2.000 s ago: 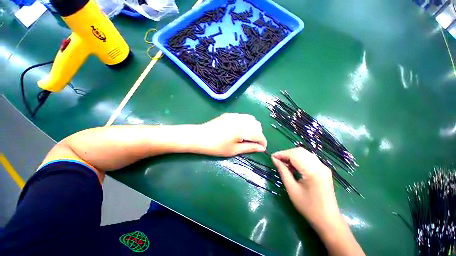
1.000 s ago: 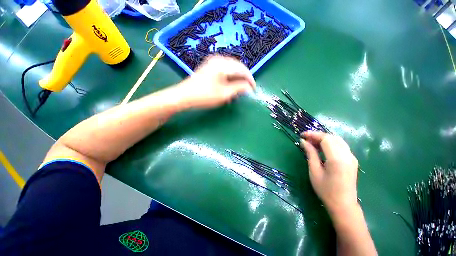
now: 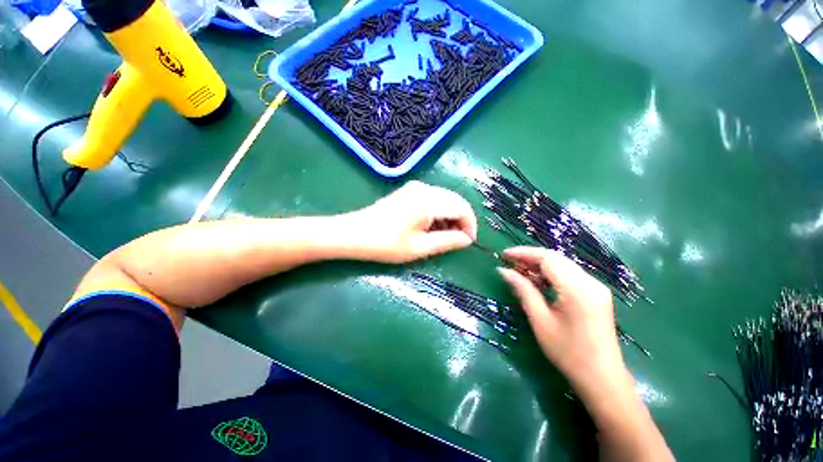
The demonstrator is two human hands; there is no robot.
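My left hand [image 3: 435, 222] and my right hand [image 3: 561, 293] face each other over the mat. A thin dark wire lead [image 3: 487, 250] runs between their fingertips. The right fingers pinch it near its end; the left fingertips are closed at its other end, and whether they also hold a tubing piece is hidden. A loose wire bundle [image 3: 559, 226] lies just beyond my right hand. A smaller row of wires [image 3: 460, 302] lies nearer my body, below both hands. The blue parts tray [image 3: 393, 170] holds many short black tubing pieces [image 3: 397, 126].
A yellow heat gun [image 3: 153, 72] with a black cord lies at the far left. A crumpled clear plastic bag [image 3: 266, 13] is beyond it. A larger wire pile [image 3: 785, 379] stands at the right edge. Yellow tape [image 3: 239, 162] crosses the green mat.
My left hand has come back from the tray's near edge toward my body. My right hand has moved left from the loose bundle, with a wire now between the hands.
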